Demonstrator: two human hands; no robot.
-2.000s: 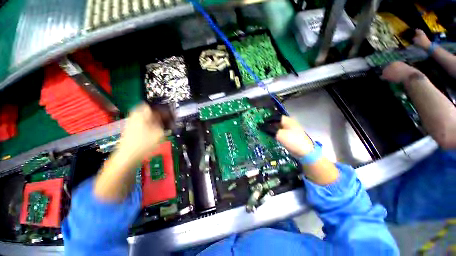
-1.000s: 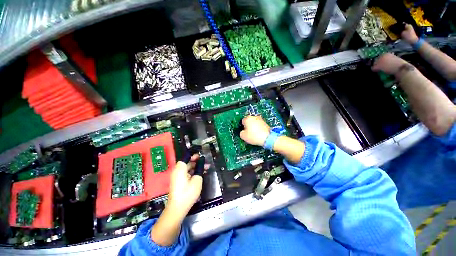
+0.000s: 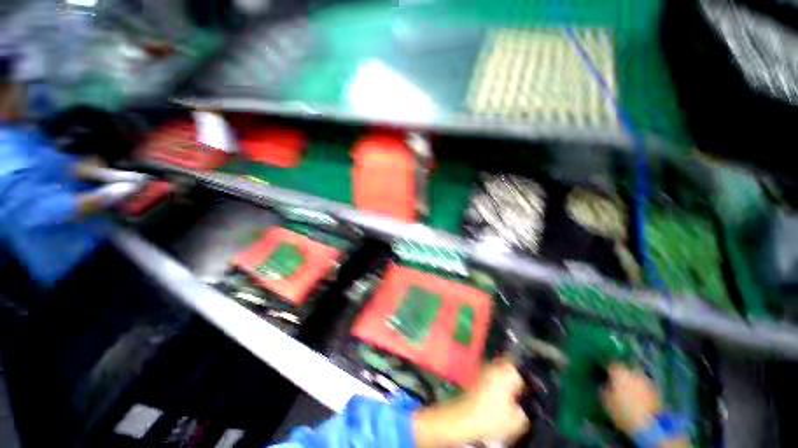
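The view is strongly blurred. My right hand, with a blue wrist band, is over the green main circuit board at the lower right; its fingertips are too blurred to tell what they touch. My left hand is at the near right corner of a red foam sheet, its fingers bent; whether it holds anything cannot be told. Two green daughter boards, a wider one and a narrow one, lie on that sheet.
Another fixture to the left bears a red sheet with a green board. Bins of silver parts, beige parts and green parts stand behind the rail. Spare red sheets are on the shelf. A person in blue works at the far left.
The view has swung left, bringing in the other person and more of the line. My right hand remains over the main board; my left hand is still beside the red sheet, its fingers now more bent.
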